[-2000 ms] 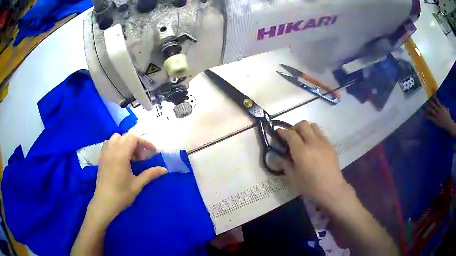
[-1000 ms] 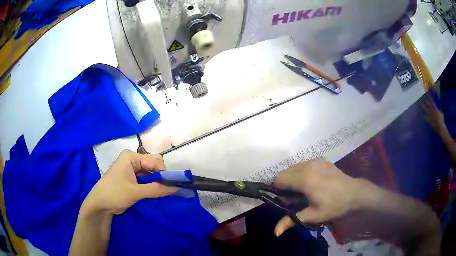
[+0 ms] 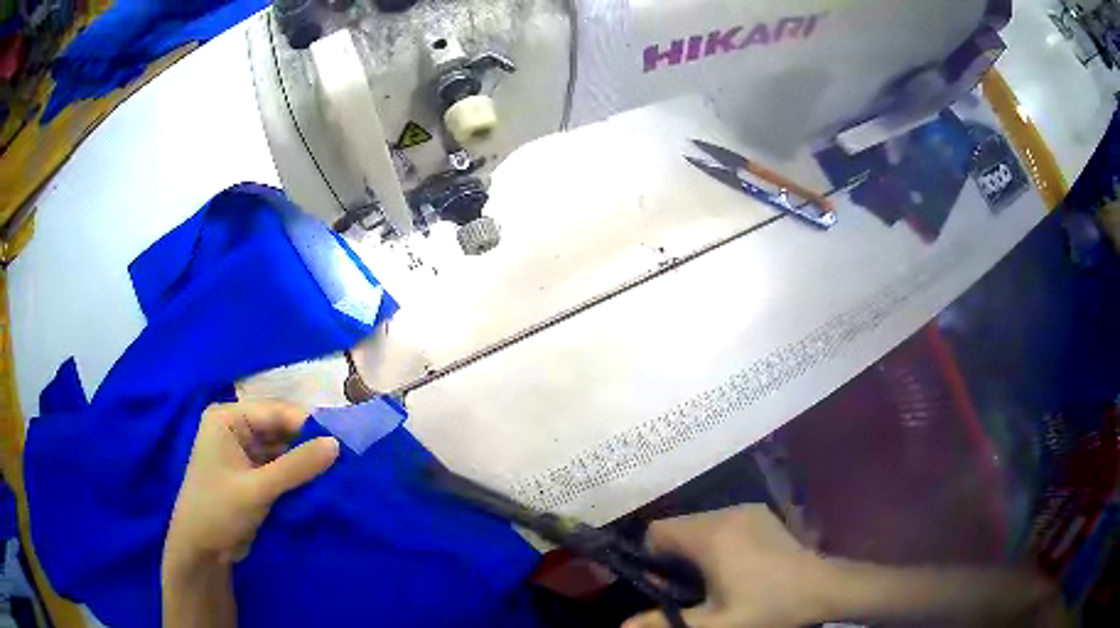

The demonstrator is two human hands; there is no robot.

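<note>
Blue fabric (image 3: 332, 515) lies over the left of the white machine table and hangs past its front edge. My left hand (image 3: 240, 478) pinches it beside a small pale backing patch (image 3: 360, 423). Another blue flap with a pale strip (image 3: 246, 276) lies below left of the machine head. My right hand (image 3: 725, 564) holds black tailor's shears (image 3: 559, 528) by the handles, low at the table's front edge. The blades point left over the blue fabric and are blurred; whether they are apart I cannot tell.
The HIKARI sewing machine (image 3: 540, 74) stands at the back. Snips and an orange-brown slim tool (image 3: 768, 184) lie on the table. Dark fabric scraps (image 3: 915, 184) lie at the right. A ruler scale (image 3: 688, 405) runs along the front edge. Blue fabric (image 3: 135, 49) lies at the top left.
My right hand took the shears from the table, brought them to the fabric at my left hand, then moved them lower and away. My left hand has shifted left and down; the patch lies flatter.
</note>
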